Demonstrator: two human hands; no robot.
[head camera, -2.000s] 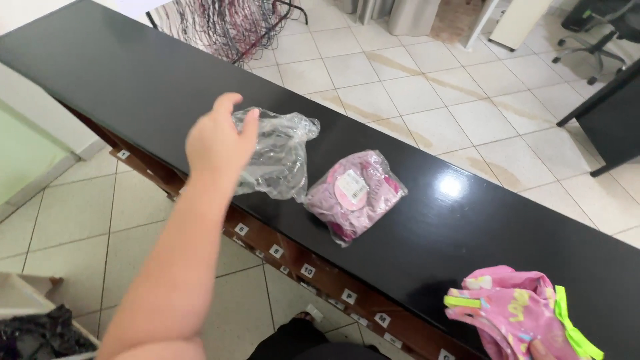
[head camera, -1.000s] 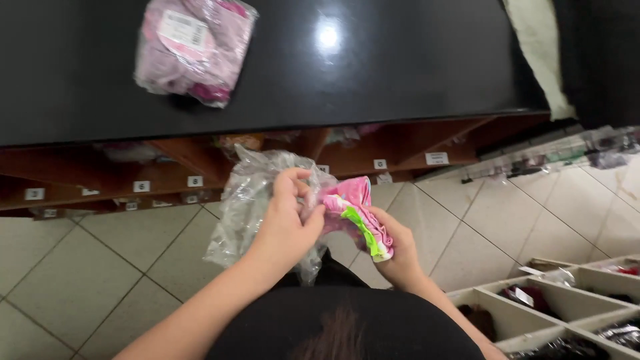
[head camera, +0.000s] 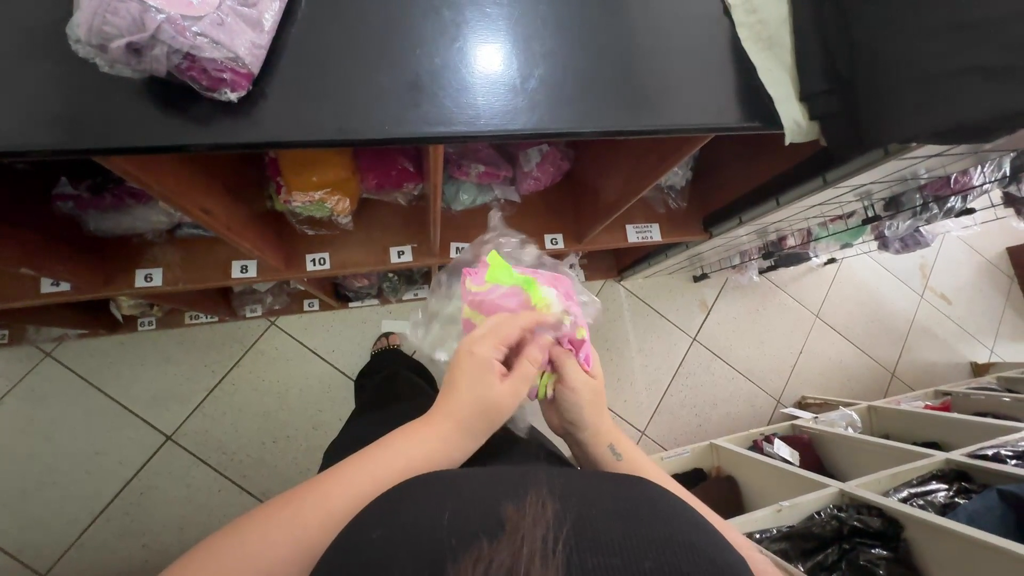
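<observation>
A folded pink garment (head camera: 520, 300) with a neon green bow lies partly within a clear plastic bag (head camera: 440, 308), held in front of my body. My left hand (head camera: 496, 364) pinches at the near side of the garment and bag, its fingertips close to the other hand. My right hand (head camera: 574, 388) grips the garment's lower right edge, where a bit of green trim shows. Some fingers of both hands are hidden. A bagged lilac and pink garment (head camera: 180, 40) lies on the black countertop (head camera: 496, 88), at the upper left.
Below the countertop are wooden cubbyholes (head camera: 512, 232) with size tags and bagged clothes. White divided bins (head camera: 848, 464) with bagged items stand at lower right. A wire rack (head camera: 864, 212) with bagged goods is at right. Tiled floor (head camera: 216, 400) lies beneath.
Two seconds ago the pink and green garment lay on the counter and my left hand was by the empty bag; now both hands hold them together. The view has turned downward.
</observation>
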